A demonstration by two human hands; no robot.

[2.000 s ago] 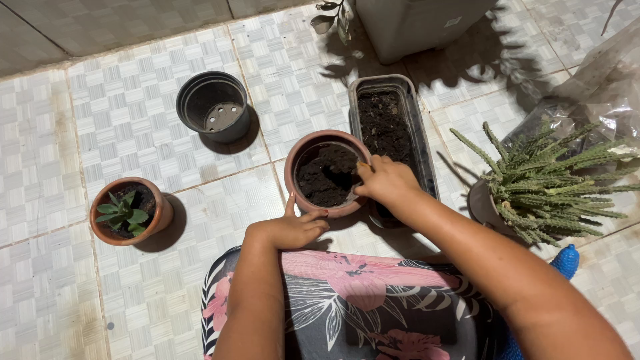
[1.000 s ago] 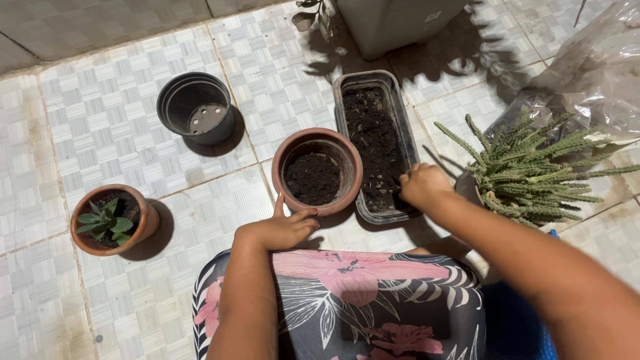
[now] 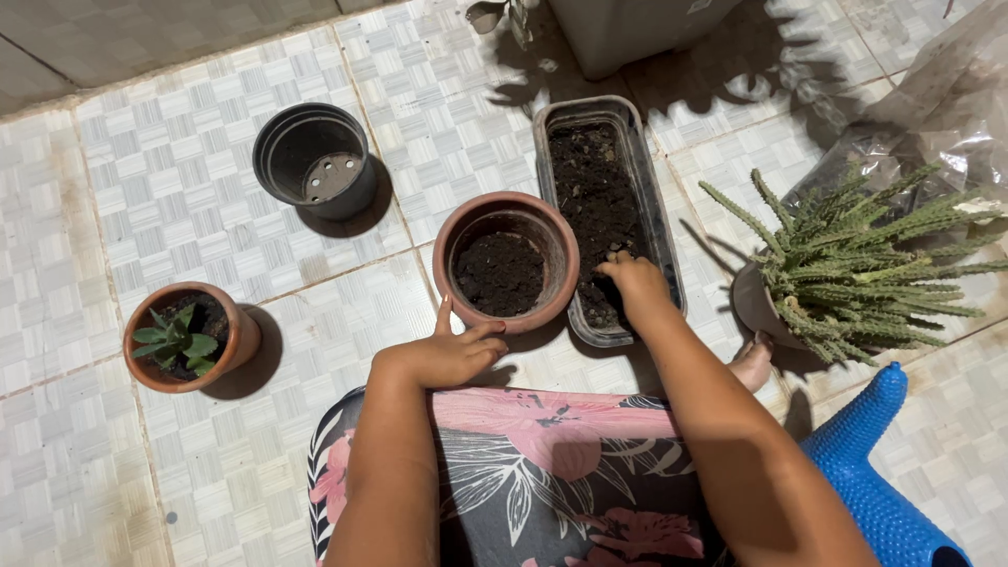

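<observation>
A round terracotta-coloured pot (image 3: pixel 563 276) stands in front of me with dark soil (image 3: pixel 501 272) low inside. My left hand (image 3: pixel 441 354) rests against its near rim, fingers spread, holding nothing. Right beside the pot is a long black planter (image 3: pixel 660 228) filled with dark soil (image 3: pixel 594 177). Over the near part of that soil is my right hand (image 3: pixel 638 287), its fingertips touching or in the soil; whether they grip any is hidden.
A black pot (image 3: pixel 346 189) with drainage holes stands upper left. Farther left is a small terracotta pot (image 3: pixel 244 339) with a succulent (image 3: pixel 177 342). A potted spiny succulent (image 3: pixel 858 276), clear plastic bag (image 3: pixel 945 142) and blue textured object (image 3: pixel 866 465) lie right. A large grey container (image 3: pixel 630 31) stands behind.
My right hand has moved from the round pot to the soil of the long planter on the right. My left hand stays at the pot's near rim.
</observation>
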